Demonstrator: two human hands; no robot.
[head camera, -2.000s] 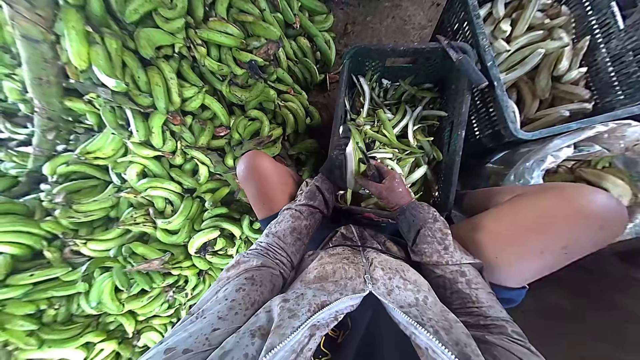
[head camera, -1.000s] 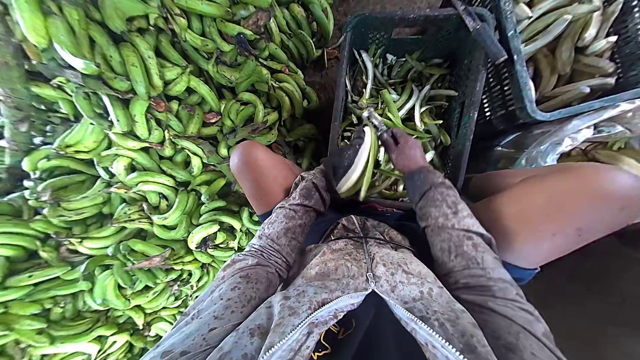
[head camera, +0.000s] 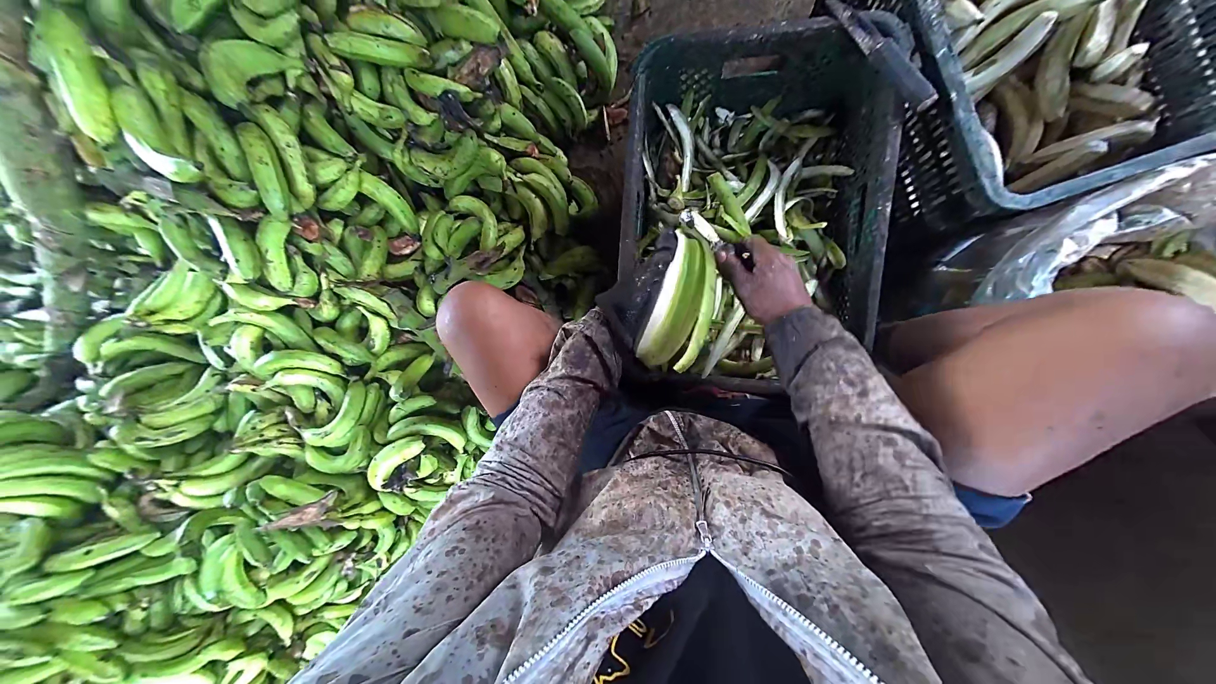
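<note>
A partly peeled green plantain (head camera: 672, 309) is held over the front of a dark plastic crate (head camera: 891, 180). My left hand (head camera: 646, 290), in a dark glove, grips it from the left. In my right hand (head camera: 765, 280) is a small peeling tool (head camera: 700, 228), its light-coloured end at the plantain's top; the exact kind cannot be told. A strip of peel (head camera: 701, 318) hangs loose along the plantain's right side. Beneath both hands, green and white peels (head camera: 784, 195) fill the crate.
A large heap of green plantains (head camera: 285, 361) covers the left side. At the upper right, another crate (head camera: 993, 190) holds peeled plantains (head camera: 1054, 95). A dark flat bar (head camera: 883, 52) rests across the crates' edges. Below lies a clear plastic bag (head camera: 1035, 247) with plantains in it. My knees flank the peel crate.
Two seconds ago my hands were close together at the crate's front-left; my right hand has since moved away and up along the plantain. More of its pale flesh shows.
</note>
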